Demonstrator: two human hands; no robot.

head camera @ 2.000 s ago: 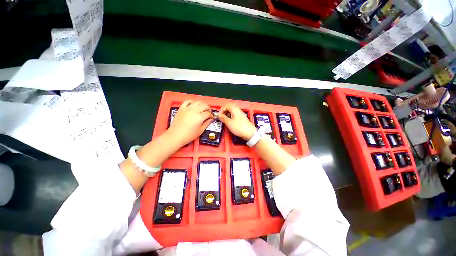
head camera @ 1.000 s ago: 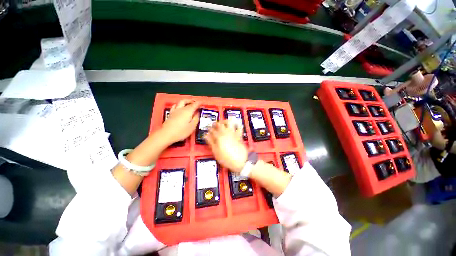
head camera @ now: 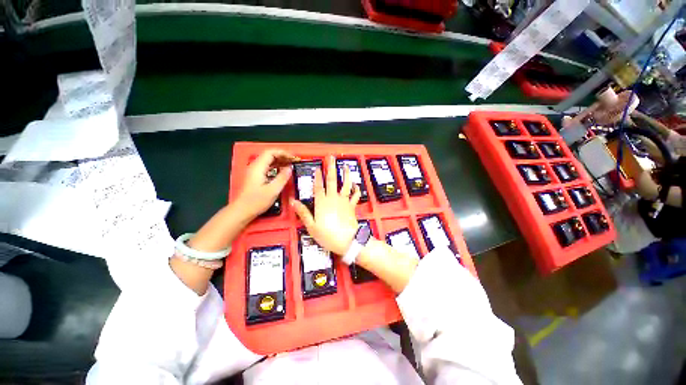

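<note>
A red tray (head camera: 353, 301) with ten pockets in two rows lies in front of me, with black units in its pockets. My left hand (head camera: 263, 184) is at the top-left pocket, fingers bent over its unit; whether it grips anything is unclear. My right hand (head camera: 333, 214) is spread palm down over the tray's middle, its fingertips on or just above the second top unit (head camera: 308, 180) with a white label. The lower-left unit (head camera: 266, 282) shows a white label and a round gold mark. My right hand partly hides neighbouring units.
A second red tray (head camera: 526, 218) of black units stands at the right. Long white label strips (head camera: 113, 188) hang at the left; another strip (head camera: 526, 49) hangs at upper right. A green conveyor (head camera: 301, 75) with a pale rail (head camera: 301, 116) runs behind. Another person's arm shows at far right.
My right hand has moved from the top row and is now spread flat with its fingers apart. My left hand has drawn back left to the first pocket. The view has shifted slightly.
</note>
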